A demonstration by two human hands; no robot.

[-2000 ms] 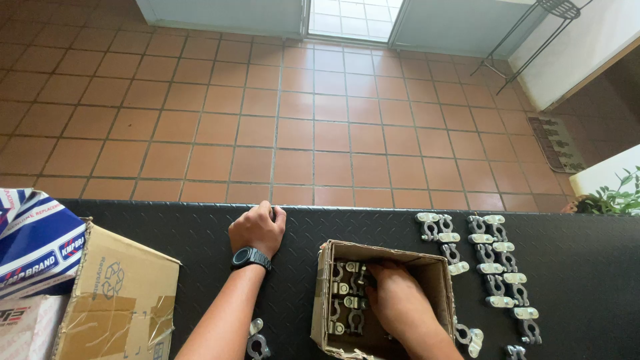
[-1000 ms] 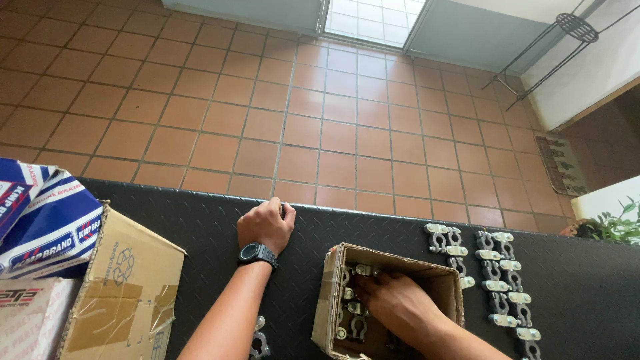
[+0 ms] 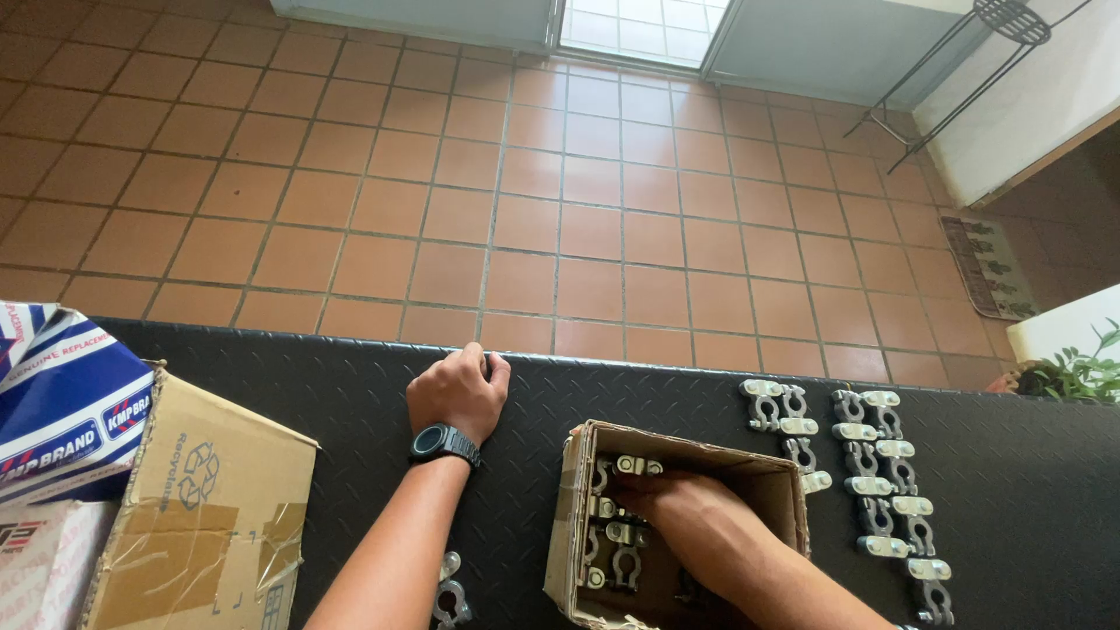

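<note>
My right hand (image 3: 665, 503) reaches down into an open cardboard box (image 3: 796, 516); its fingertips touch or nearly touch a metal battery terminal clamp (image 3: 639, 465), and whether they grip it is hidden. More clamps (image 3: 626, 564) lie along the box's left side. My left hand (image 3: 459, 394), with a black watch on its wrist, rests curled at the far edge of the black tabletop (image 3: 367, 385); no object shows in it. A lone clamp (image 3: 451, 599) lies beside my left forearm. To the right of the box, clamps (image 3: 875, 516) lie in columns.
On the left stand a larger cardboard box (image 3: 210, 499) with tape, a blue and white branded box (image 3: 79, 411) and a white and pink box (image 3: 52, 560). Beyond the table's far edge are the tiled floor (image 3: 437, 219), a metal stand (image 3: 1011, 22) and a potted plant (image 3: 1081, 367).
My right hand stays inside the box, its fingers shifted slightly among the clamps. My left hand remains curled at the table's far edge.
</note>
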